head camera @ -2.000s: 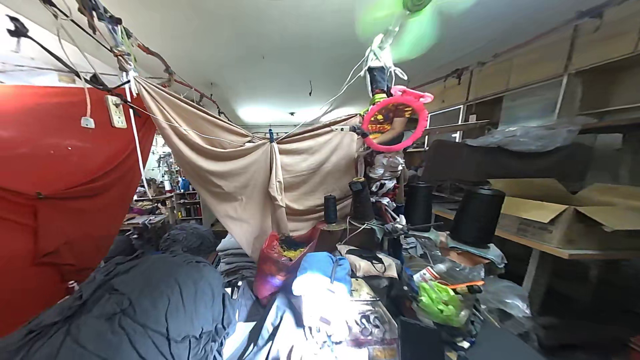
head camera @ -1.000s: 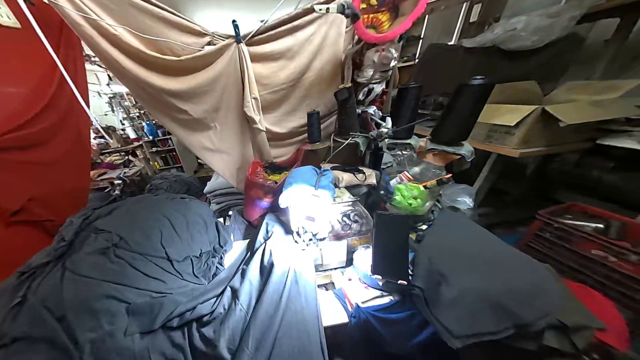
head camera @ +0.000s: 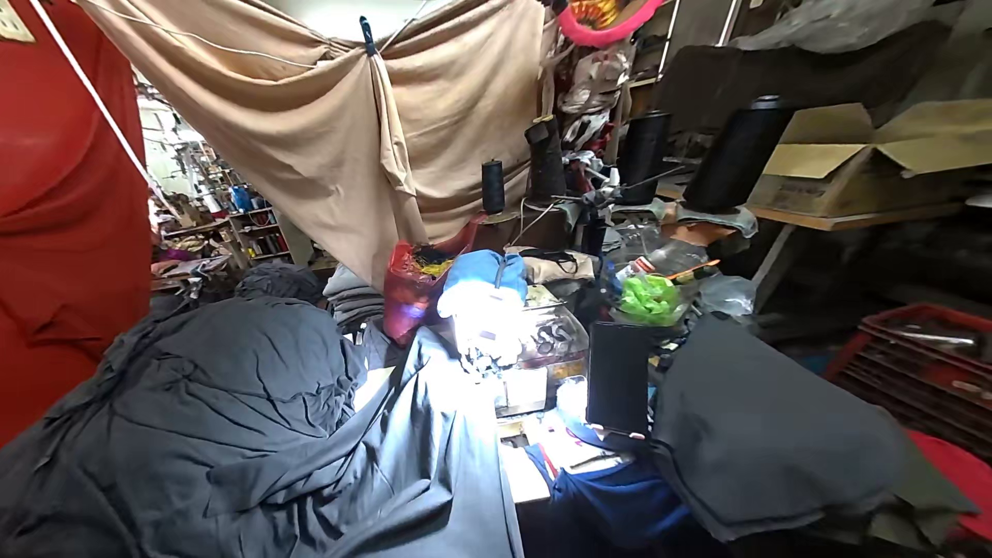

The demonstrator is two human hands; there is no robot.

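Note:
Neither my left hand nor my right hand shows in the head view. A large heap of dark grey fabric [head camera: 256, 403] fills the left side, and one length of it runs toward a brightly lit sewing machine [head camera: 488, 325] with a blue cloth cover [head camera: 484, 273] on top. A dark phone or tablet [head camera: 618, 378] stands upright to the right of the machine. Below it lies navy blue cloth [head camera: 612, 496]. Folded dark grey fabric pieces [head camera: 775, 434] lie at the right. Glare hides the machine's needle area.
Black thread cones [head camera: 736, 155] stand behind the machine. A red bag [head camera: 411, 294] is left of it, a green plastic bag [head camera: 649, 300] right. Beige cloth [head camera: 465, 116] hangs behind. An open cardboard box [head camera: 837, 174] and a red plastic crate [head camera: 930, 341] are at the right.
The view has tilted down, bringing the phone or tablet, the navy cloth, the folded grey fabric and the red crate into clear sight. No object has plainly moved.

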